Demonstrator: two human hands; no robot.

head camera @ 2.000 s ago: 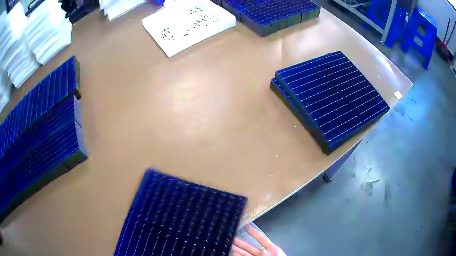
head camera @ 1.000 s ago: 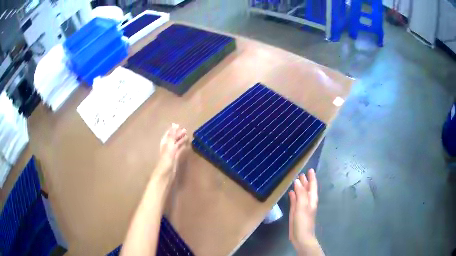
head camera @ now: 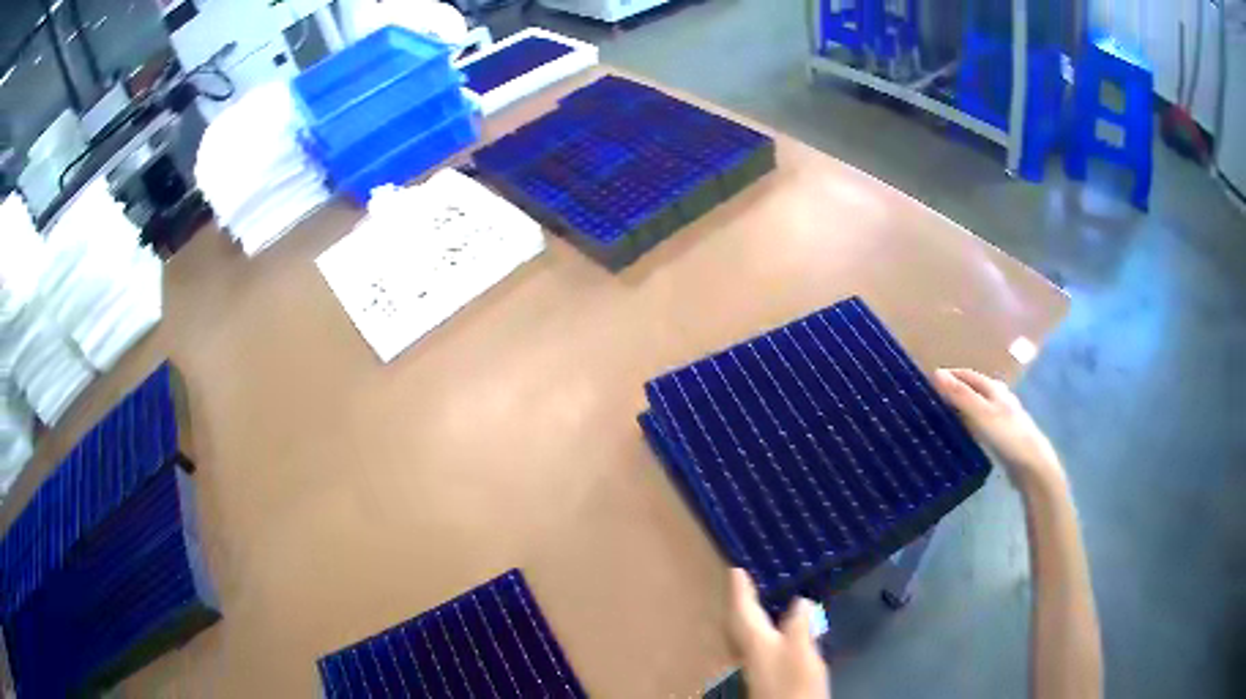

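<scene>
A stack of full cells [head camera: 820, 444], dark blue with pale lines, lies at the table's near right edge. Its lower part juts out slightly on the left. My left hand [head camera: 779, 642] is at its near corner, with the thumb on the edge and the other fingers partly hidden. My right hand [head camera: 991, 417] is on its right edge, with fingertips at the rim. Both hands hold the stack between them; how many cells they grip cannot be told. Another dark cell sheet [head camera: 458, 649] lies at the bottom, cut off by the picture's edge.
A block of stacked cut cells [head camera: 103, 546] is at the left. A white foam slab [head camera: 431, 260] and a second cell stack [head camera: 622, 164] lie farther back. Blue crates [head camera: 390, 109], a shallow white tray [head camera: 533, 68] and white foam piles [head camera: 260, 171] line the far edge.
My hands were apart beside the stack with open fingers; both now touch its edges. The view has shifted, and more of the front cell sheet shows than one second ago.
</scene>
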